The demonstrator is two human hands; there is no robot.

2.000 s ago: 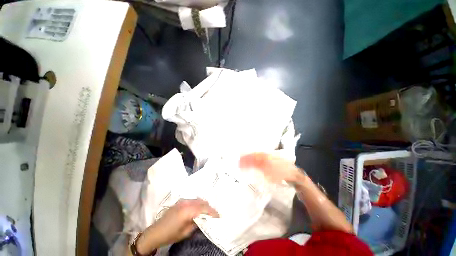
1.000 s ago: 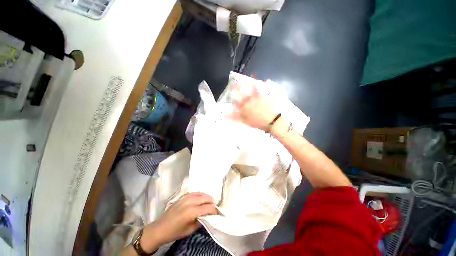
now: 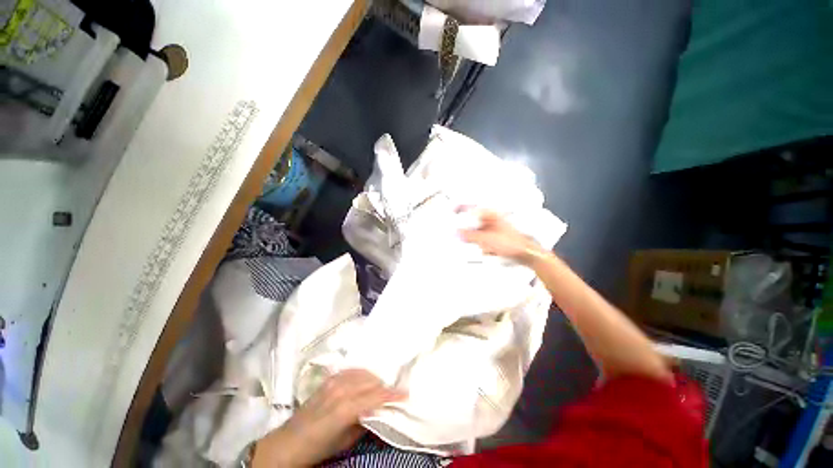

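A large heap of white cloth (image 3: 429,302) with some dark stitch lines lies over the wearer's lap and the pile beside the table. My left hand (image 3: 342,402) holds the near edge of the cloth at the lower middle, fingers partly hidden by folds. My right hand (image 3: 493,235) lies on the upper part of the cloth, fingers bent over it; whether it grips the cloth cannot be told. A striped apron (image 3: 388,456) shows below the left hand.
The white machine table (image 3: 210,64) with its brown edge and printed ruler marks (image 3: 187,215) is at the left, with part of the machine (image 3: 82,91). A cardboard box (image 3: 680,288) and white crate (image 3: 708,370) are at the right. A teal-draped table (image 3: 740,82) is at the upper right.
My right hand went up to the far end of the cloth, then came back lower and right. The cloth is now more bunched. My left hand stays at the near edge.
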